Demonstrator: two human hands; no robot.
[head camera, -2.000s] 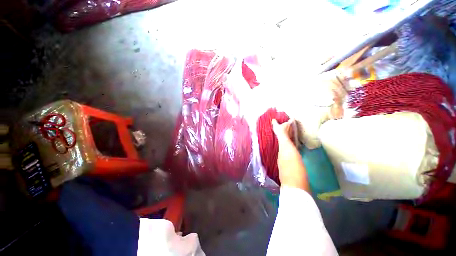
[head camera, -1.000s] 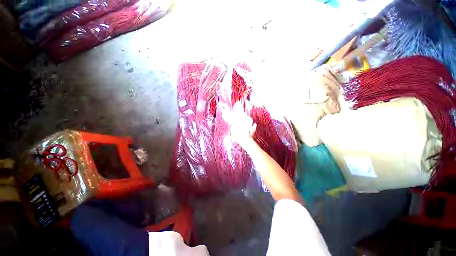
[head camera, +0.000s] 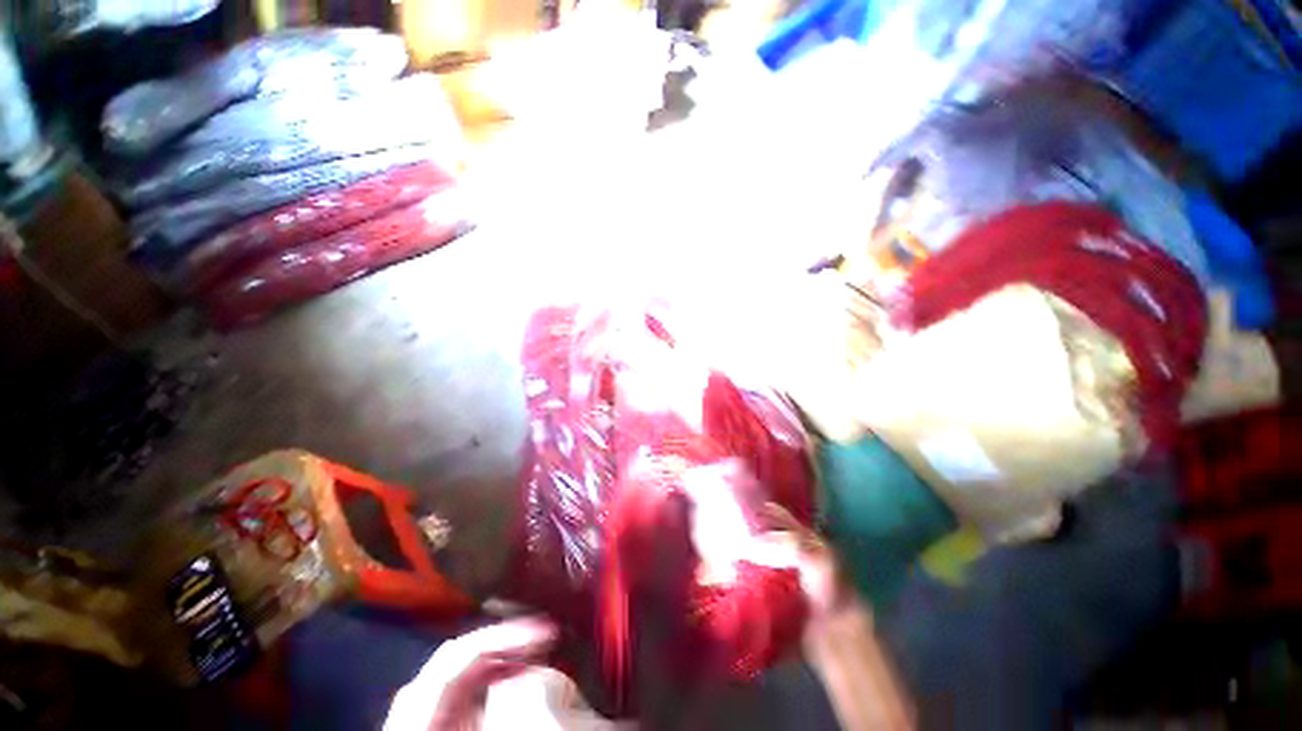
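Observation:
In the head view, a thick bundle of red wires (head camera: 750, 614) is lifted towards me at the bottom centre, blurred. My right hand (head camera: 803, 560) is around its right side and grips it; glare and blur hide the fingers. My left hand (head camera: 493, 654) is at the bottom edge, left of the bundle, blurred and partly cut off; its fingers cannot be made out. More red wires in clear plastic (head camera: 564, 479) lie on the floor just beyond.
An orange stool (head camera: 386, 578) at lower left bears red-handled scissors (head camera: 269, 517) and a dark phone-like object (head camera: 210, 617). Plastic-wrapped red bundles (head camera: 329, 236) lie at upper left. At right, red wires (head camera: 1064, 243) drape over a beige wrapped block (head camera: 1000, 414). Glare hides the upper centre.
My right hand has drawn back from the plastic-wrapped wires with a red bundle in it. My left hand has come into view at the bottom. The view has tilted up.

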